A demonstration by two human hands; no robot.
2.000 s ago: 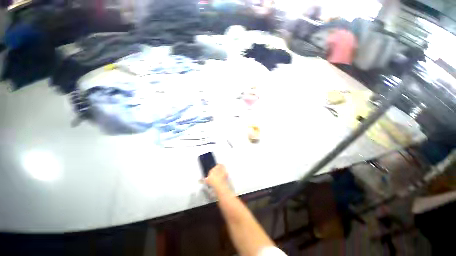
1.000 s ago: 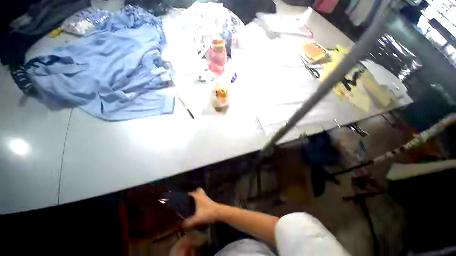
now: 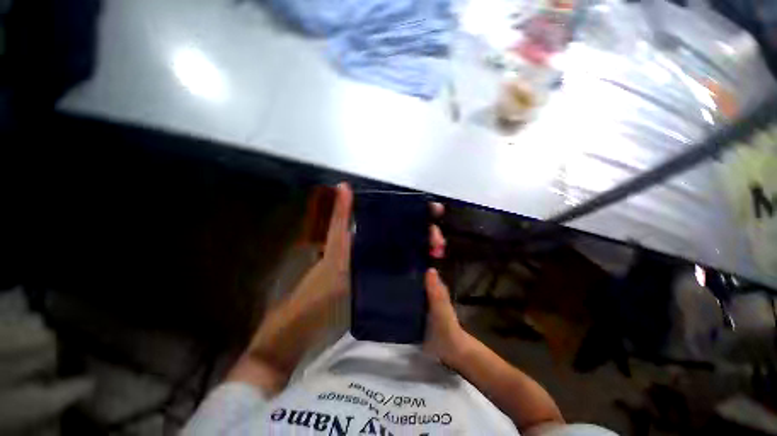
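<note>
A black smartphone (image 3: 389, 268) is upright in front of my chest, just below the table's front edge, its dark screen towards me. My right hand (image 3: 443, 311) grips its right side, with fingertips showing along that edge. My left hand (image 3: 335, 247) lies along its left side, fingers extended and touching or nearly touching it. The backs of the phone and the hidden fingers cannot be seen.
The white table (image 3: 256, 111) spans the top. Light blue cloth (image 3: 388, 43), a blurred pink bottle (image 3: 538, 43), a small yellowish bag (image 3: 515, 104) and clear plastic sheets (image 3: 613, 111) lie on it. A grey bar (image 3: 664, 166) crosses at right.
The phone, on the table two seconds ago and then below its edge in my right hand, is now centred between both hands. The view has tilted down and the table things have shifted up and right.
</note>
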